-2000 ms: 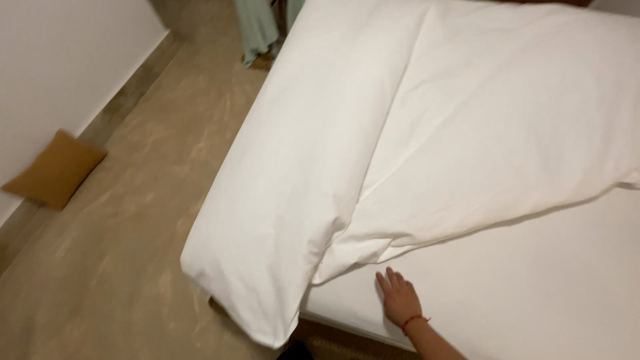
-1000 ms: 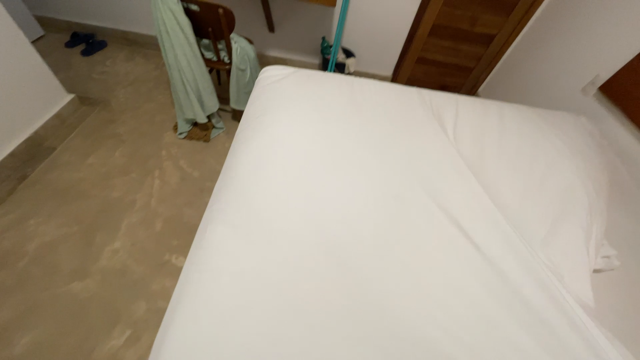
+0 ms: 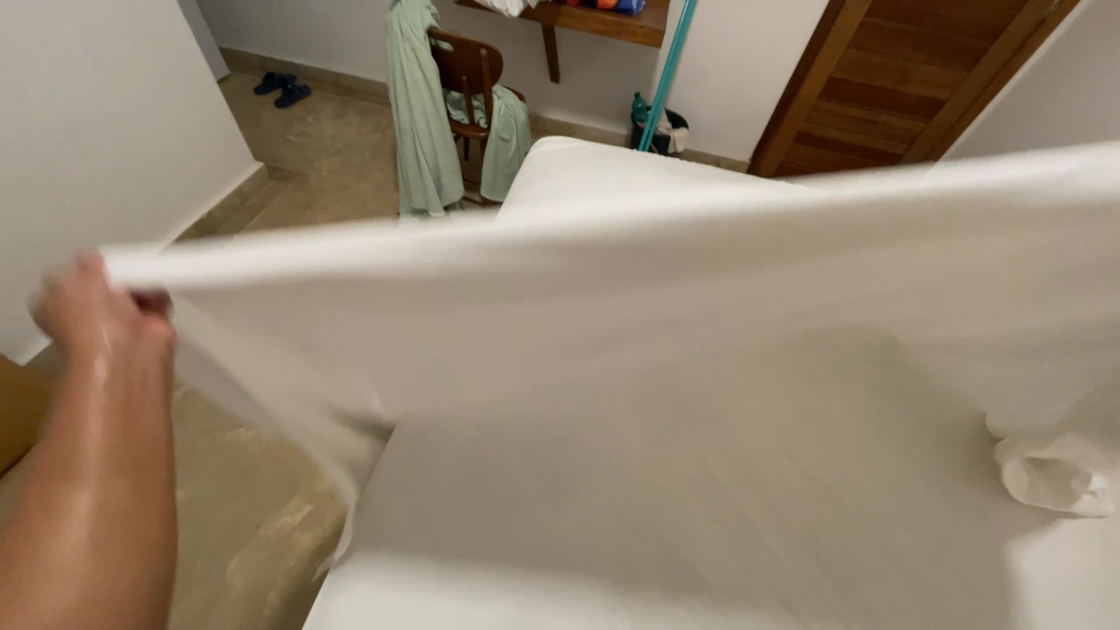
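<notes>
My left hand (image 3: pixel 109 306), blurred by motion, is closed on a corner of a white bed sheet (image 3: pixel 560 289) at the left of the head view. The sheet's edge is stretched across the view, raised above the bed, and runs out past the right edge. My right hand is not in view. Under the lifted cloth lies the bed's white-covered mattress (image 3: pixel 490 577), and its far corner shows beyond the sheet. A bunched or rolled piece of white fabric (image 3: pixel 1054 477) rests at the right side of the bed.
A wooden chair (image 3: pixel 468 66) draped with pale green cloth (image 3: pixel 420 114) stands past the far left corner. Behind are a wooden shelf (image 3: pixel 612 22), a bin (image 3: pixel 656 131) with a teal pole (image 3: pixel 669 74), a wooden door (image 3: pixel 910 83) and dark slippers (image 3: pixel 282 89). A brown cushion (image 3: pixel 17 411) is at left.
The white sheet, spread on the bed one second ago, is now lifted and pulled taut. My left hand has come into view gripping it.
</notes>
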